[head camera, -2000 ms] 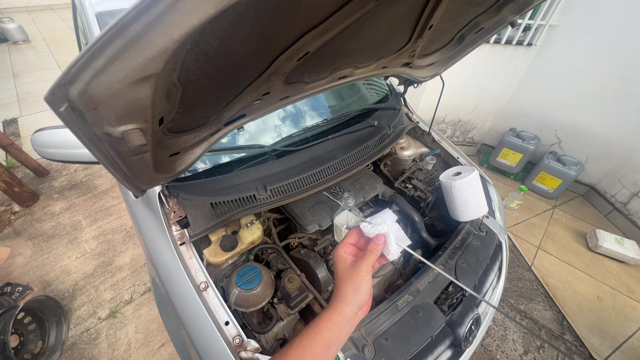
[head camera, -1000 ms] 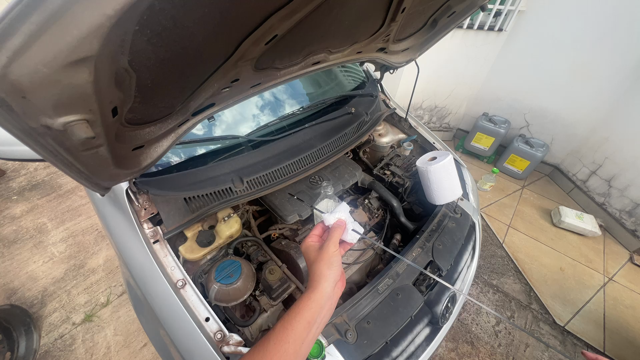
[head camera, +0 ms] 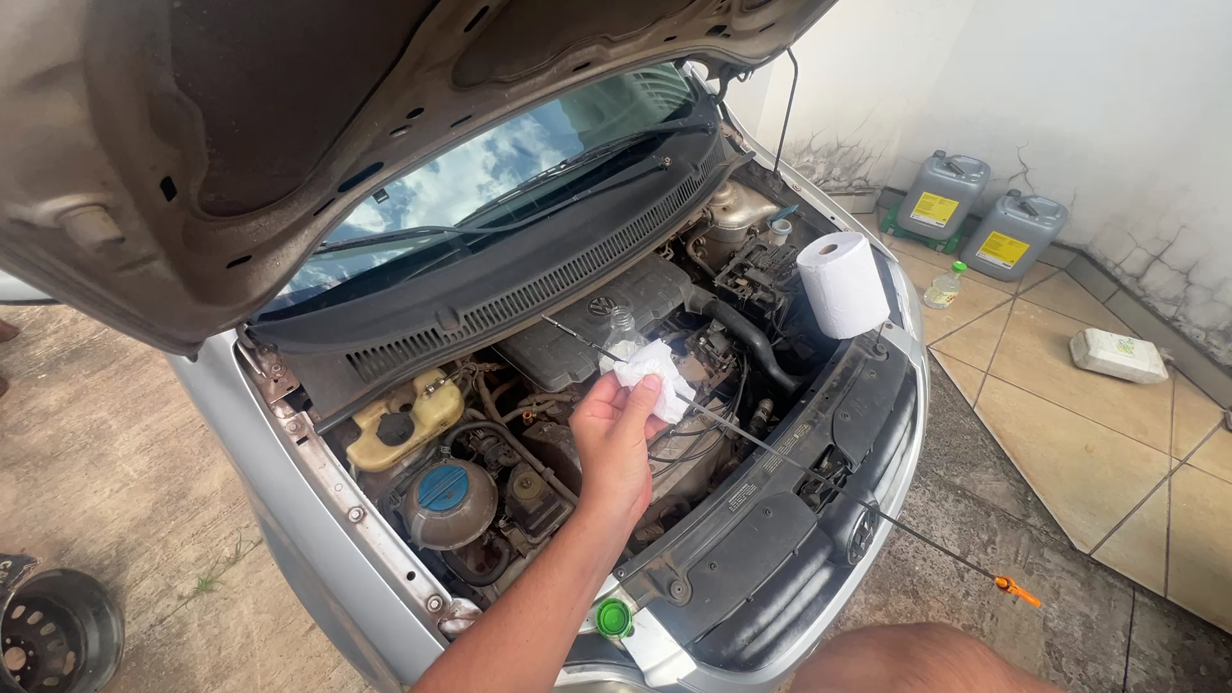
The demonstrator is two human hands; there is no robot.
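Note:
My left hand [head camera: 621, 423] pinches a crumpled white paper towel [head camera: 656, 377] wrapped around a thin metal dipstick [head camera: 770, 448] over the open engine bay. The dipstick's tip points up and left; its orange handle [head camera: 1018, 590] is at the lower right, with no hand seen on it. Behind the paper is a clear plastic bottle [head camera: 624, 325], partly hidden, near the black engine cover [head camera: 553, 361]. The paper towel roll [head camera: 843, 285] stands at the bay's right side. My right hand is not seen; bare skin shows at the bottom edge, its body part unclear.
The raised hood [head camera: 289, 125] hangs over the bay at upper left. A blue-capped reservoir [head camera: 450, 502] and a green cap [head camera: 613, 618] are near the front. Grey jerrycans [head camera: 1015, 234], a small bottle [head camera: 943, 286] and a wrapped block [head camera: 1118, 356] are at right; a wheel rim [head camera: 60, 630] lies lower left.
The dipstick's orange handle has come into view. Fingertips seen at the bottom right edge one second ago are gone. My left hand still grips the paper around the dipstick.

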